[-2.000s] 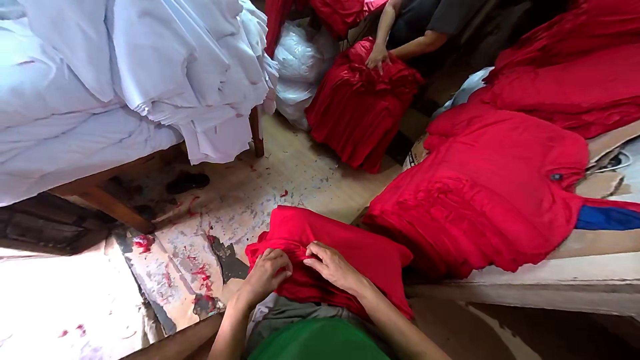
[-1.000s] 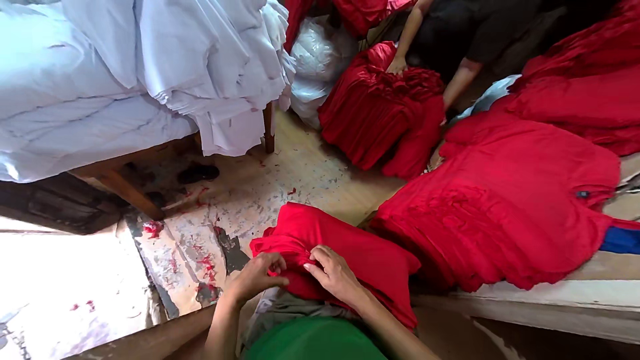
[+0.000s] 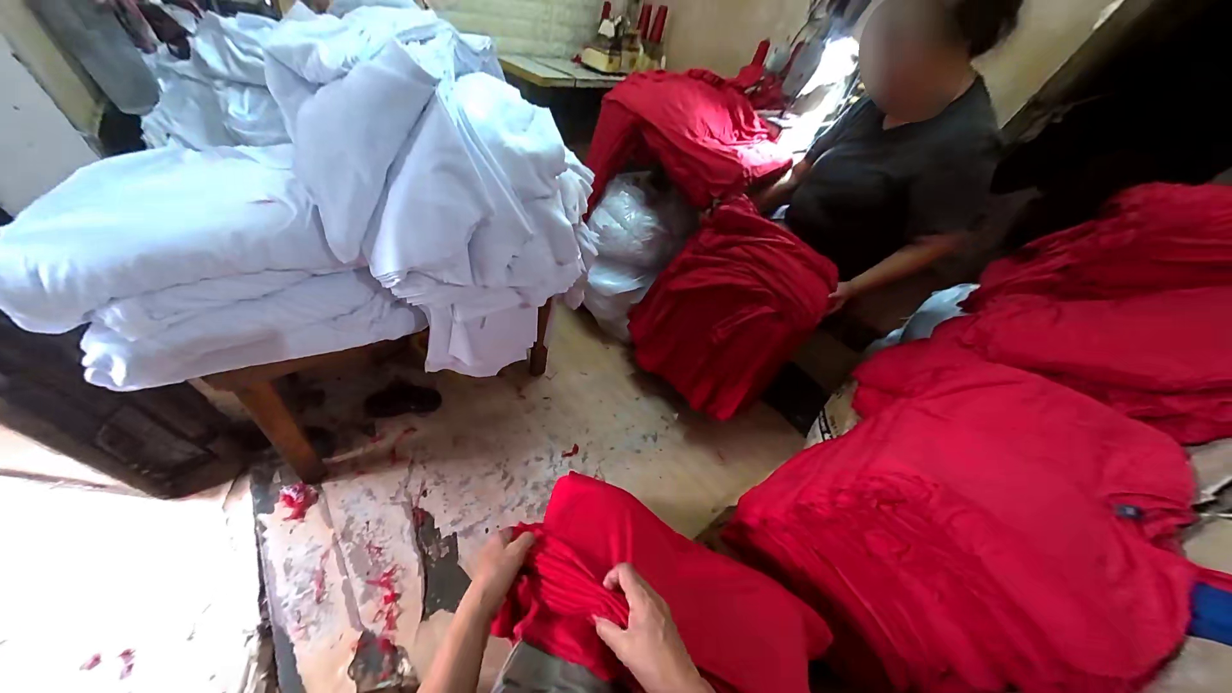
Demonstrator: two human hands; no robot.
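Note:
Red fabric (image 3: 664, 568) lies folded over my lap at the bottom centre, with gathered layers along its left part. My left hand (image 3: 502, 568) grips the left edge of these layers, the fingertips on the cloth. My right hand (image 3: 640, 621) rests on the same fabric, thumb and index finger apart around a ridge of the folds; whether it pinches any cloth I cannot tell. To the right, a large pile of red garments (image 3: 962, 500) lies beside the fabric on my lap.
White fabric (image 3: 192, 231) is heaped on a wooden table (image 3: 269, 423) at left. A person in a dark shirt (image 3: 895, 173) sits at the back, a hand at a red fabric stack (image 3: 731, 298). Plastic bags (image 3: 626, 231) stand beside it. Red scraps (image 3: 385, 587) litter the floor. Thread cones (image 3: 657, 24) stand behind.
The view has tilted up, showing more of the room's back. The other person's hand has left the top of the red stack and is now at its right side. My hands stay at the red fabric.

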